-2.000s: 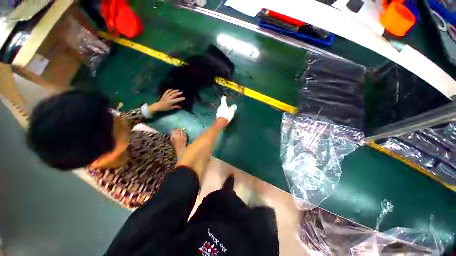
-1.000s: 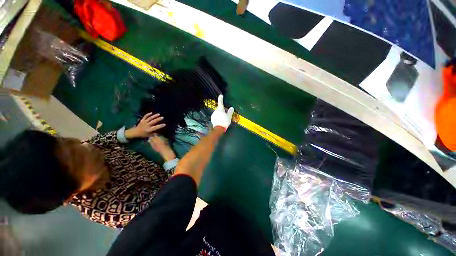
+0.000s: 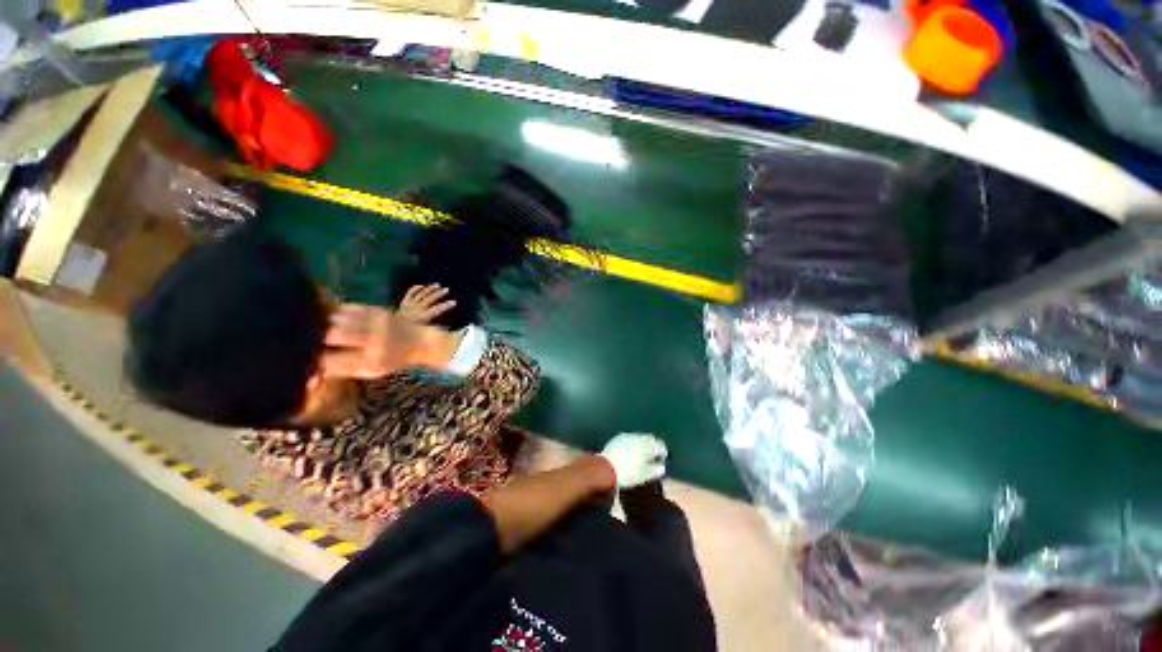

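Observation:
Dark tangled strands or parts lie on the green belt, across its yellow line. My left hand, in a white glove, is near the belt's front edge, well to the right of and nearer me than the dark bundle. Its fingers look curled. A dark shape is just below it, and whether the hand holds it cannot be told. My right hand is not in view.
Another person leans over the belt at left, one hand by the bundle, the other near the head. Carton and red item at far left; clear plastic and dark bagged items at right.
My left hand has left the dark bundle and drawn back toward my body. The other person's one hand has risen to the head. The view has shifted.

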